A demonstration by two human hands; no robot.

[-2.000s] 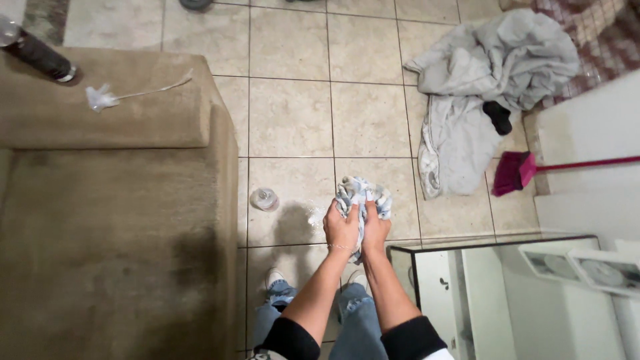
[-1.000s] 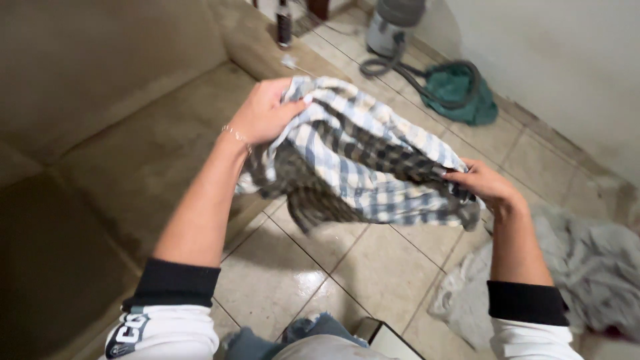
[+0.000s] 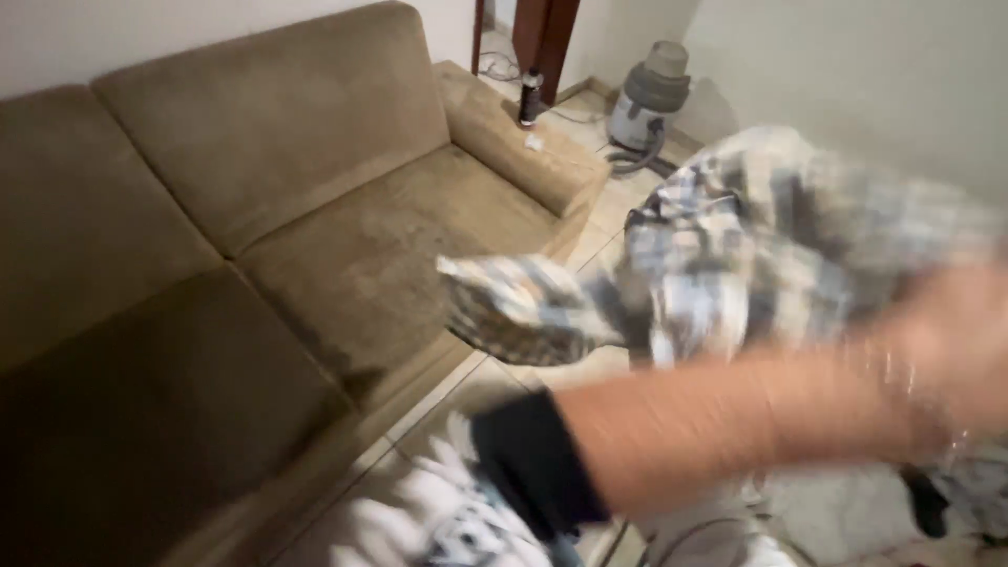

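Observation:
A blue, white and dark plaid cloth (image 3: 732, 244), blurred by motion, spreads in the air right of the centre, with one loose end hanging out over the front edge of the sofa seat. My left hand (image 3: 953, 339) is at the right edge, strongly blurred, with the cloth bunched against it; its fingers cannot be made out singly. The left forearm, with a bracelet at the wrist and a black cuff, crosses the lower right. My right hand is not visible.
A brown sofa (image 3: 331, 276) with dark patches fills the left. Its armrest bears a dark bottle (image 3: 531, 98) and a small white wad (image 3: 533, 142). Beyond stands a canister vacuum cleaner (image 3: 650, 102) with its hose. A black cloth item (image 3: 925, 500) lies lower right.
The cloth was bunched between both hands, then stretched between them. Now my left arm reaches across to the right and my right hand has left the view. The view has swung towards the sofa.

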